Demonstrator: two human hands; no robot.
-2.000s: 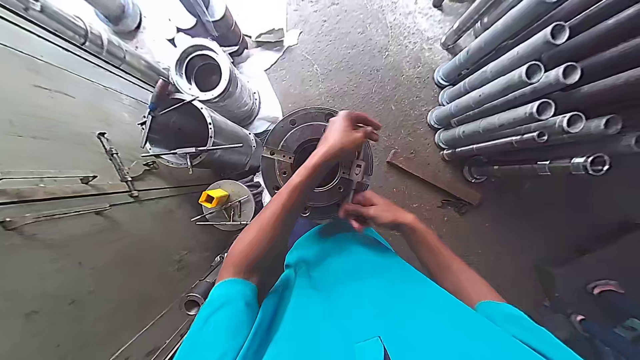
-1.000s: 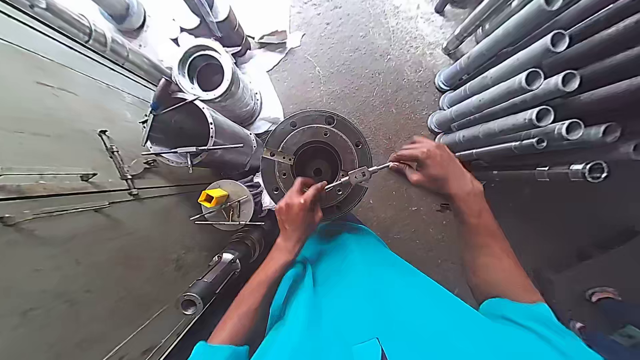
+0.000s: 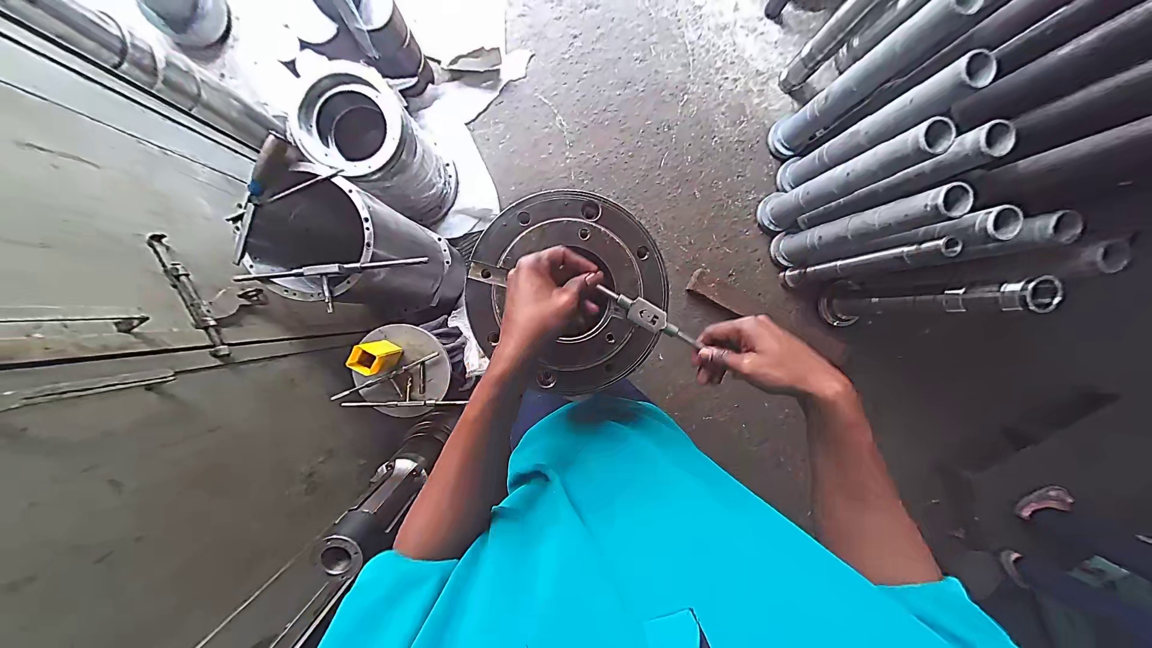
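A round steel flange [image 3: 576, 202] with bolt holes and a wide central bore stands upright below my hands. Over its right part lies a tap wrench [image 3: 646, 315], a long double-handled bar with a block in the middle. My left hand [image 3: 551, 297] pinches the wrench's left end above the bore. My right hand [image 3: 751, 355] has its fingers around the other end, just beyond the flange's right edge. Any tap under the block is too small to make out. A flat metal strip [image 3: 488, 274] lies on the flange's left side, partly hidden by my left hand.
Left stand a wide cylinder [image 3: 405, 261] with another tap wrench [image 3: 333, 268] across it, and a flanged tube [image 3: 423, 180]. A round stool-like plate [image 3: 432, 360] holds a yellow box [image 3: 373, 357] and tools. Steel pipes [image 3: 873, 216] fill the right. A flat bar [image 3: 738, 297] lies on the floor.
The tap wrench has turned over the flange; its right end was higher one second ago and now points down to the right. My left hand has moved up and my right hand down.
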